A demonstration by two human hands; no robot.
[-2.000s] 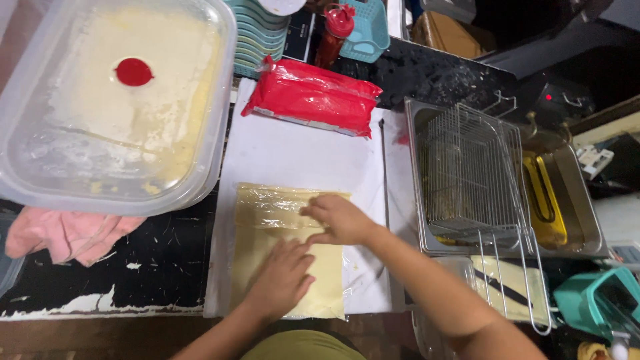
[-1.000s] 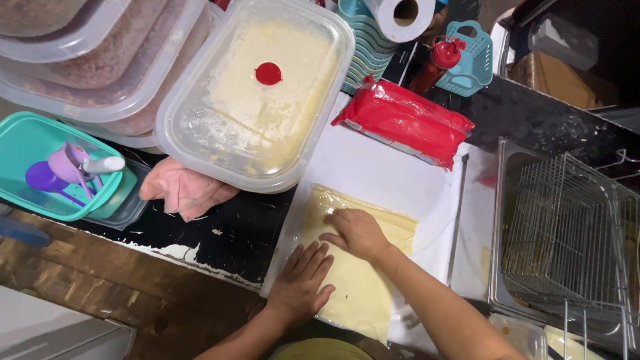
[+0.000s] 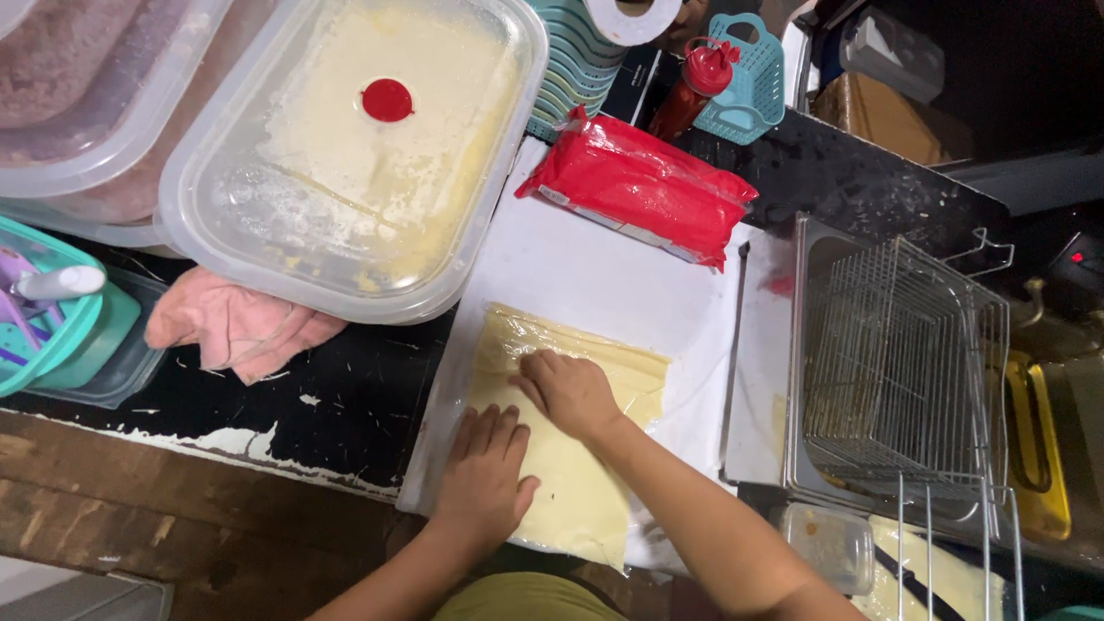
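Observation:
A pale yellow sheet of dough or wrapper pastry [image 3: 578,492], with clear plastic film [image 3: 509,341] over its upper part, lies on a white board or paper. My left hand [image 3: 487,466] rests flat with fingers apart on the sheet's left edge. The curled fingers of my right hand [image 3: 565,388] touch the film near the sheet's upper part; whether they pinch it cannot be told. Above the sheet lies a red plastic package [image 3: 642,185].
A lidded plastic container [image 3: 345,155] and a pink cloth [image 3: 246,323] stand left, beside a teal basket [image 3: 86,345] of utensils. At right, a wire fryer basket [image 3: 906,362] sits in a metal fryer. A red squeeze bottle [image 3: 690,86] stands behind the package.
The view has swung left, then partly back. My right hand stays at the sheet's upper part, its fingers more curled than two seconds ago.

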